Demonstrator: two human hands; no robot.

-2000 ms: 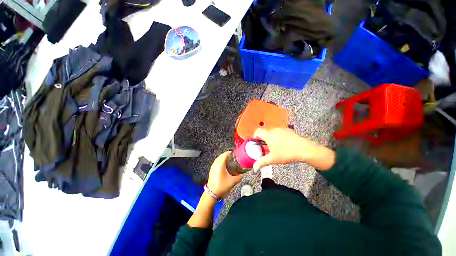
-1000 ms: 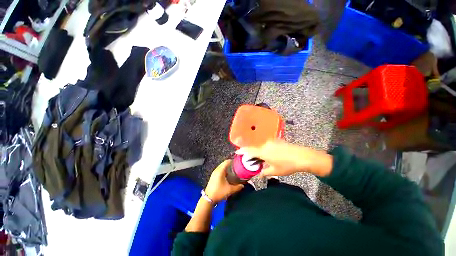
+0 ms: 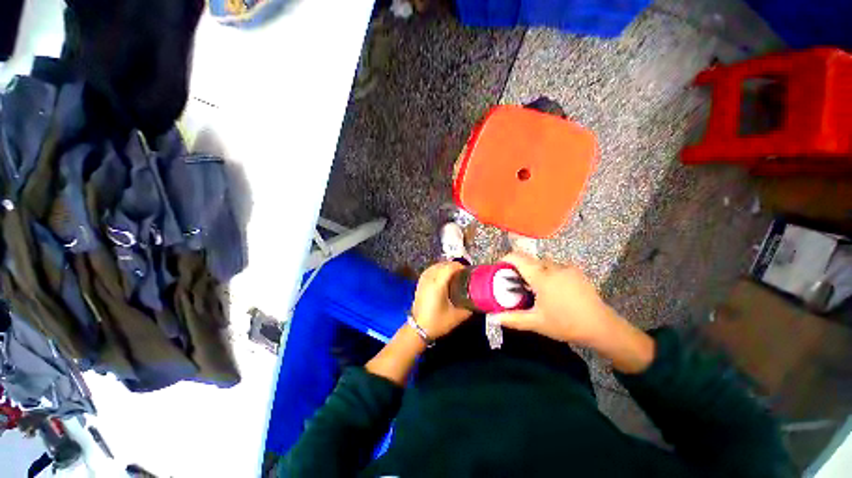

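A dark drinking bottle [image 3: 461,288] with a pink-red cap [image 3: 486,288] and a white top is held in front of my body, its cap end pointing right. My left hand [image 3: 437,301] is closed around the bottle's body. My right hand [image 3: 558,301] is at the cap, with thumb and fingers around its white top. The bottle's contents and most of its body are hidden by my left hand and the view from above.
An orange stool [image 3: 528,173] stands on the speckled floor ahead, a red stool [image 3: 785,107] lies on its side at right. The white table [image 3: 280,131] at left bears a heap of garments [image 3: 121,233]. A blue crate [image 3: 322,303] is beside the table.
The view has tilted down, so the table, stools and crates appear shifted. The bottle now lies more sideways in the picture, with both hands still on it.
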